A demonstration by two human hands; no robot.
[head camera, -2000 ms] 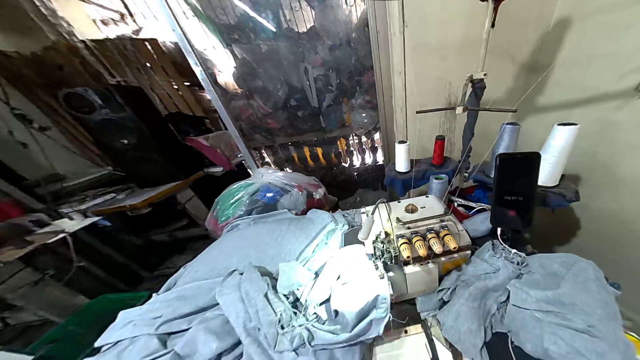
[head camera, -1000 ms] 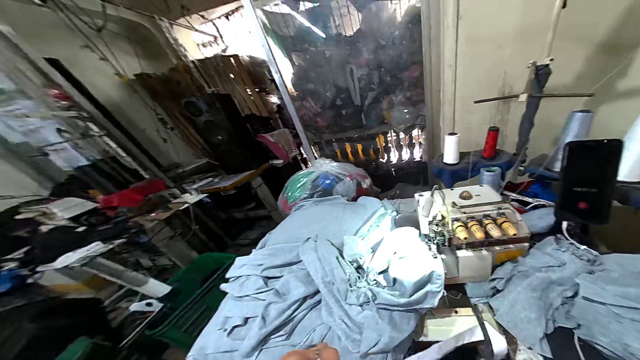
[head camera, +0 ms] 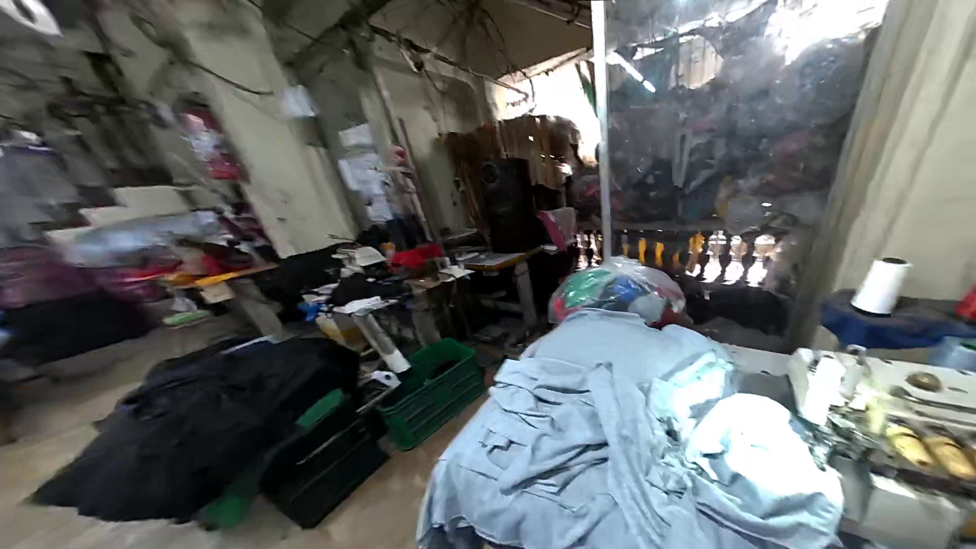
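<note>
Neither my left hand nor my right hand shows in the head view. A heap of light blue fabric [head camera: 579, 442] covers the table at the lower right, its folds loosely piled and one edge hanging over the left side. Right against the heap stands an overlock sewing machine [head camera: 900, 404], partly cut off by the frame edge, with several yellow tension dials on its front. A white thread cone [head camera: 881, 287] is upright on a blue-covered stand behind the machine. Behind the fabric lies a clear plastic bag of coloured cloth [head camera: 618, 290].
A green plastic crate [head camera: 431, 396] stands on the floor left of the table. Beside it a pile of black fabric [head camera: 221, 427] lies over another, darker crate [head camera: 324, 465]. Farther back are cluttered worktables, a black loudspeaker [head camera: 507, 202] and a metal post [head camera: 602, 130].
The view has swung far to the left. Fingers at the bottom edge one second ago are out of view now, as are the phone and the fabric right of the machine.
</note>
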